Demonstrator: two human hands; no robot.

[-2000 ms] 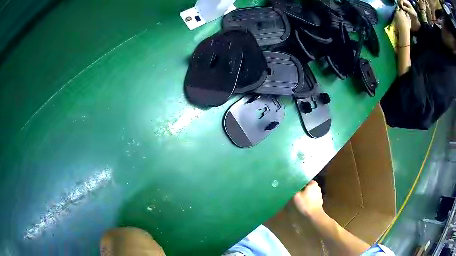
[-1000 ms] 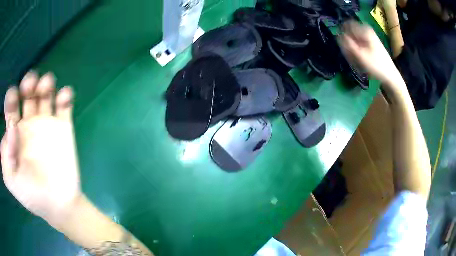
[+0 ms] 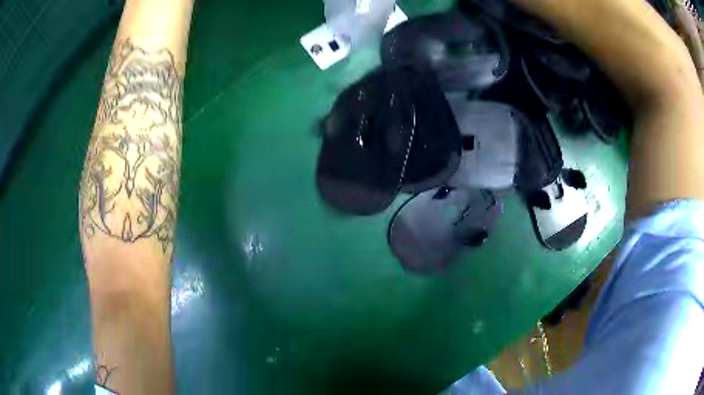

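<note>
Both my forearms reach forward over the green bench (image 3: 309, 308), and both my hands are cut off by the top edge. My left forearm, with line tattoos, runs up the left side. My right forearm bends across the top right, over the parts pile (image 3: 571, 69). A matte black round pad (image 3: 367, 146) lies at the near left of the pile. A grey-faced plate (image 3: 444, 227) lies just below it, blurred. A narrow plate (image 3: 562, 216) with two black lugs lies to the right. A ribbed pad plate (image 3: 482, 143) lies between them.
A pale metal post (image 3: 359, 19) with a white base plate stands at the top centre. A brown cardboard box (image 3: 533, 362) with black parts in it is below the bench edge at bottom right, partly behind my right sleeve.
My left hand, open at left a second ago, has gone up past the top edge. My right arm has also reached further forward, its hand now out of frame. The view has shifted.
</note>
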